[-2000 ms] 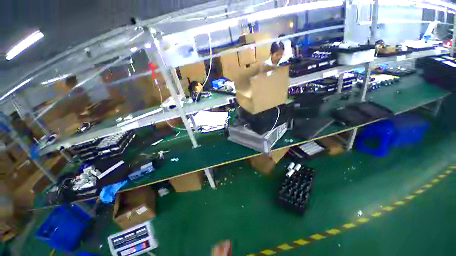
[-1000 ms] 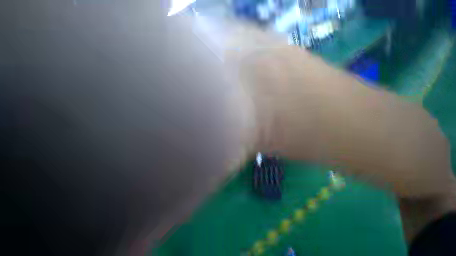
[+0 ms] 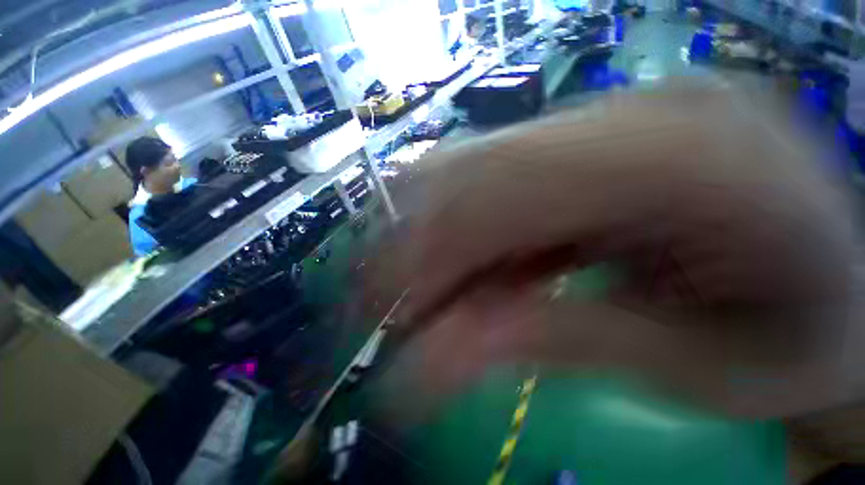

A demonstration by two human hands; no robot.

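Observation:
My right hand (image 3: 607,246) is very close to the camera, large and blurred, and reaches in from the right edge. Its fingers and thumb curve to the left with a gap between them where green floor shows. No object is visible in it. It hides part of the bench and the aisle. My left hand is not clearly visible; a small blurred tan shape at the bottom edge cannot be identified. The workbench shelf (image 3: 285,210) runs diagonally on the left, with black trays (image 3: 228,194) on it.
A person (image 3: 152,189) in light blue is behind the bench. A brown carton (image 3: 66,407) is at the lower left. A black box (image 3: 503,95) stands farther along the bench. Yellow-black floor tape (image 3: 513,431) crosses the green floor. Blurred blue objects line the far aisle.
The view has swung right along the bench, so the aisle now shows. The large grey blur on the left has gone. My right hand still fills much of the picture, with its fingers curved left.

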